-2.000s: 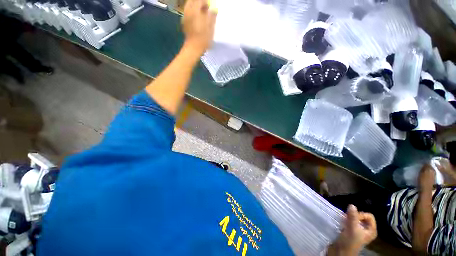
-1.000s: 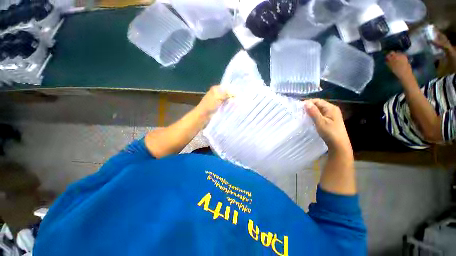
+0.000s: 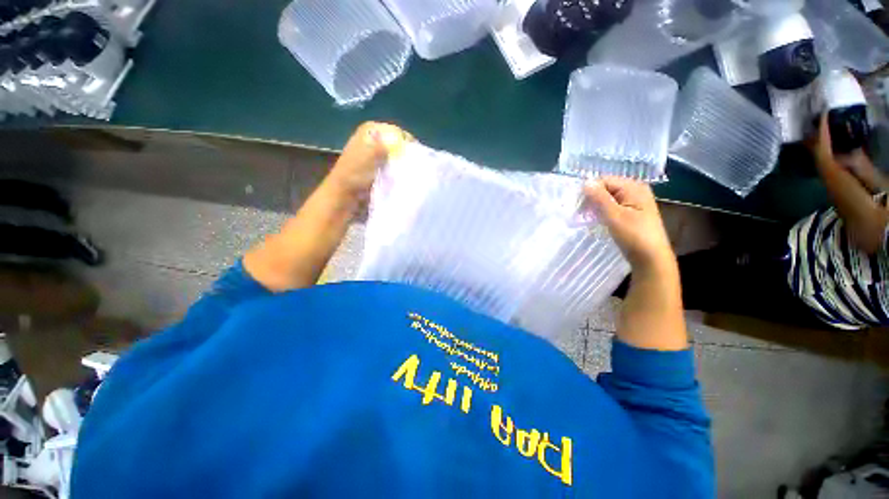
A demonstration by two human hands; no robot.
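A clear ribbed air column bag [image 3: 468, 229] is stretched between my two bare hands in front of my chest, at the front edge of the bench. My left hand [image 3: 375, 151] grips its upper left corner. My right hand [image 3: 624, 214] grips its upper right edge between thumb and fingers. The lower part of the bag hangs down towards my shirt. I cannot tell whether its mouth is open.
The green bench [image 3: 214, 78] holds empty open bags [image 3: 346, 49], another bag [image 3: 619, 117], black-fronted cameras [image 3: 790, 58] at right and a camera rack [image 3: 73, 58] at far left. A person in a striped shirt [image 3: 838, 263] handles a camera at right. More cameras [image 3: 58, 419] are low at left.
My left hand came down from the white surface to the bag. Since then both hands have spread apart, pulling the bag's upper edge wider. The view has turned with my head.
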